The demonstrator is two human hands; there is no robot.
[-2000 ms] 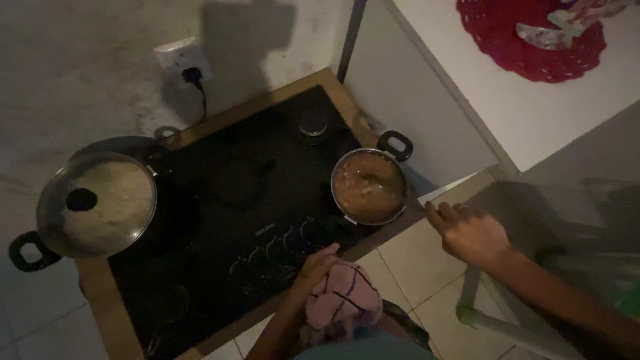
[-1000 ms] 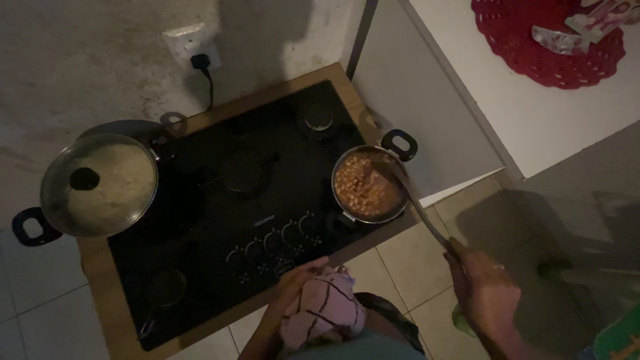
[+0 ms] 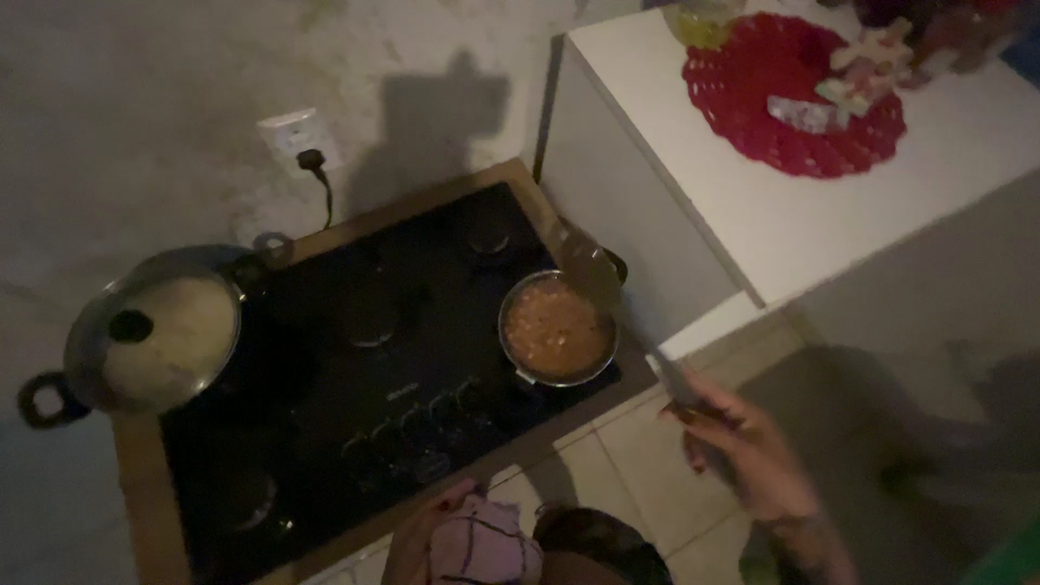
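My right hand point(image 3: 743, 439) grips the handle of a large cooking spoon or ladle point(image 3: 597, 268); its blurred dark head is held over the right rim of a small pot point(image 3: 559, 329) of beans in reddish sauce. That pot stands at the right end of a black cooktop point(image 3: 390, 357). Low in the view, my left hand point(image 3: 443, 512) is at the cooktop's front edge, closed around a pink cloth with dark lines point(image 3: 485, 540). On the far left is a larger pot under a glass lid point(image 3: 175, 341) with a black knob, pale food showing through.
A wooden frame point(image 3: 142, 496) borders the cooktop, with control knobs along its front. A plug sits in the wall socket point(image 3: 296, 142) behind. At the right, a white cabinet point(image 3: 780, 236) carries a red openwork mat point(image 3: 780, 106) with small items. Floor tiles point(image 3: 617, 479) show below.
The spoon's head has come up out of the beans to above the pot's right rim, and my right hand has moved with it. My left hand stays with the pink cloth.
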